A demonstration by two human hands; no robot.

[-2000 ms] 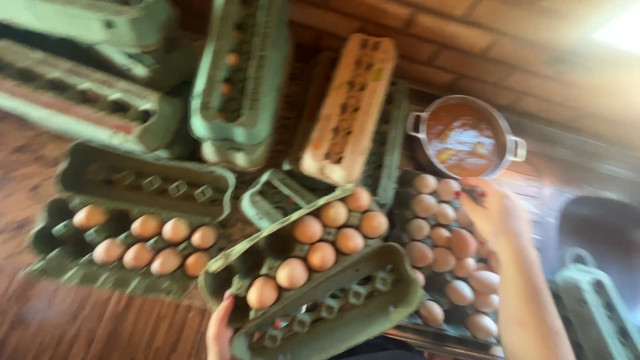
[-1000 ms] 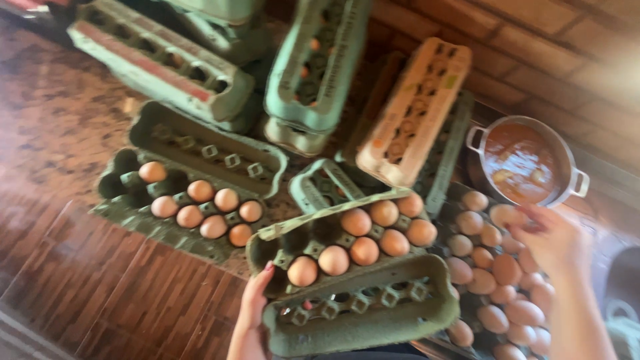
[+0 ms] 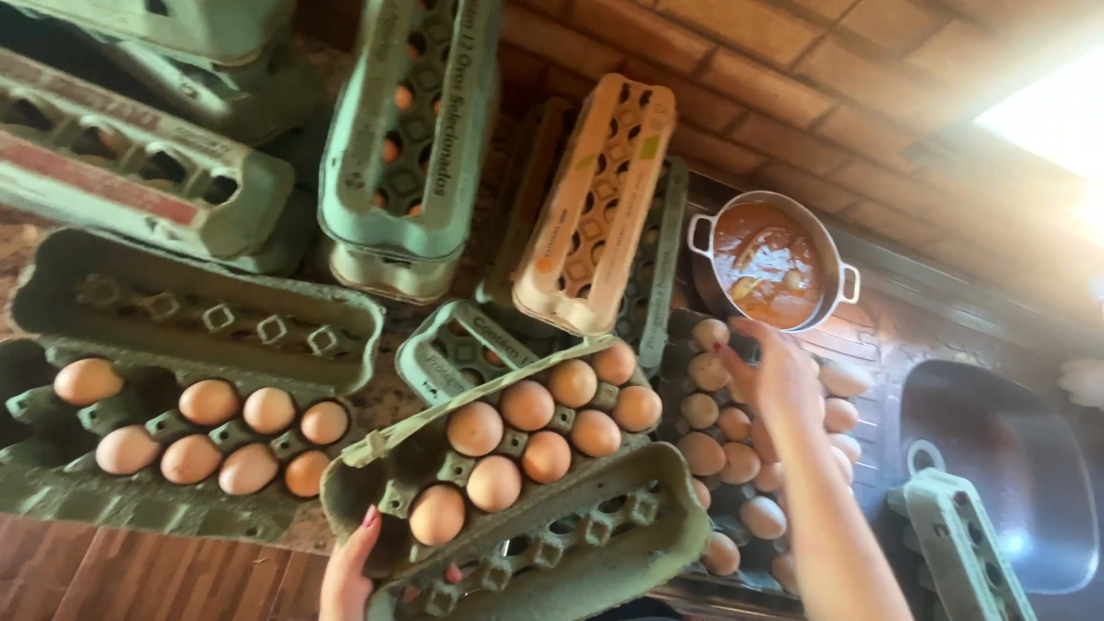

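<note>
My left hand (image 3: pixel 349 573) grips the near left corner of an open green egg carton (image 3: pixel 552 552), its thumb over the edge. Brown eggs (image 3: pixel 526 405) fill most of that carton, with hollow cups at its left end. Over a tray of loose brown eggs (image 3: pixel 739 463) reaches my right hand (image 3: pixel 776 366), its fingers bent down at the far rows; whether an egg is between them is hidden. Another open carton (image 3: pixel 198 328) with several eggs lies at the left.
Behind stand a teal carton stack (image 3: pixel 405 129), an upright-leaning beige carton (image 3: pixel 595 207) and more cartons (image 3: pixel 129 164) at the left. A pot of reddish liquid (image 3: pixel 768 259) is beyond the tray. At the right are a sink (image 3: pixel 1000 431) and a narrow green carton (image 3: pixel 966 535).
The left hand stays at the carton's corner and the right hand stays over the egg tray. The view has shifted. No egg has plainly changed place.
</note>
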